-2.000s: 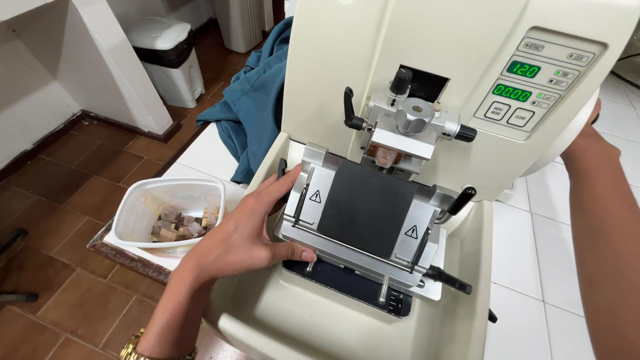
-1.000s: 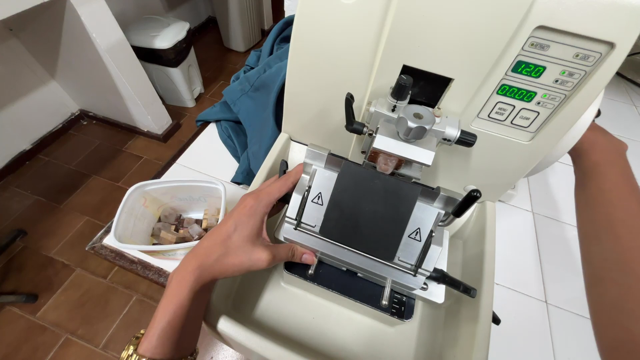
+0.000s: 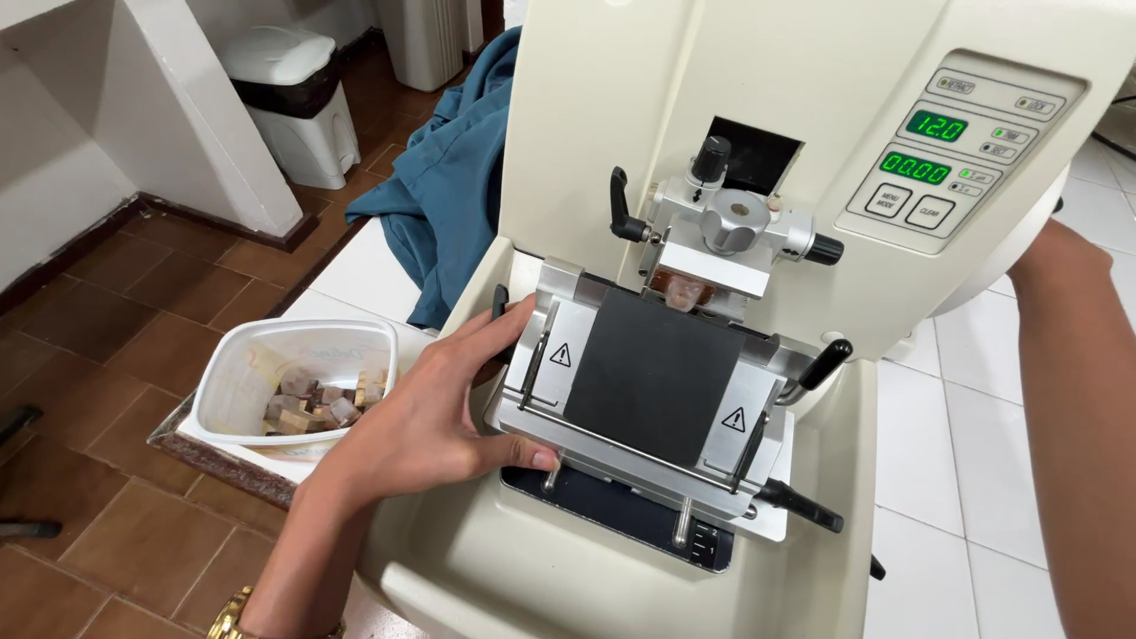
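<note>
A cream rotary microtome [image 3: 595, 115] fills the middle of the view. My left hand [image 3: 444, 408] grips the left side of its metal knife holder [image 3: 621, 453], fingers behind and thumb at a small pin in front. A black plate [image 3: 657, 377] covers the holder's middle. Just behind it, the specimen clamp [image 3: 714, 257] bears a pale, translucent block [image 3: 683, 291] with a reddish-brown part. My right hand [image 3: 1056, 248] reaches to the white handwheel [image 3: 1003, 240] on the machine's right side; its fingers are hidden behind the wheel. The control panel [image 3: 963, 151] shows green lit digits.
Left of the microtome, a white plastic tub [image 3: 222, 382] holds several small blocks [image 3: 311, 408] at the edge of the white-tiled counter [image 3: 932, 568]. Teal cloth [image 3: 453, 177] lies beside the machine. A lidded pedal bin [image 3: 293, 106] stands on the brown tiled floor.
The specimen clamp sits slightly higher than two seconds ago, and the right hand has moved a little at the wheel's side. The left hand keeps its place.
</note>
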